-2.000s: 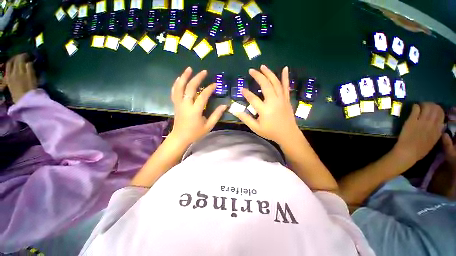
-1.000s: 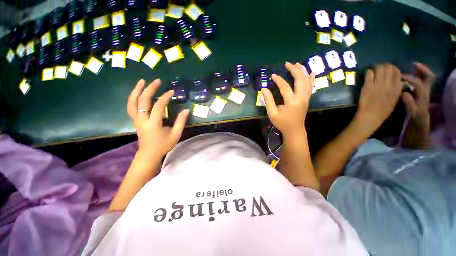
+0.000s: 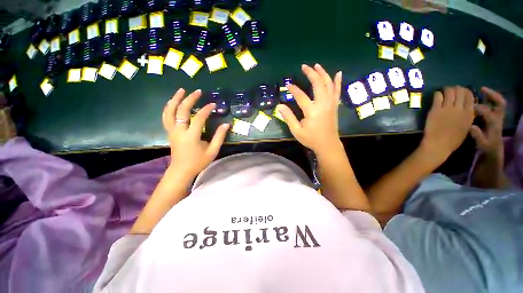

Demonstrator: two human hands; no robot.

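Observation:
Four dark housings lie in a row between my hands, one of them a dark housing near the middle. White square batteries with yellow edges, such as this battery, lie on their near side. My left hand has its fingers spread at the left end of the row, fingertips beside the leftmost housing. My right hand is open over the right end. Its index finger is at the rightmost visible housing, its thumb beside a partly hidden battery. Contact is unclear, and the hand may hide more parts.
Rows of dark units with batteries lie at the far left of the green bench. White-faced units lie in two groups to the right. Another person's hands are at the right; a pink sleeve is at the left.
The view has shifted. My right hand has moved left and away from the white-faced units, uncovering a fourth one in the near group. My left hand stays at the row's left end.

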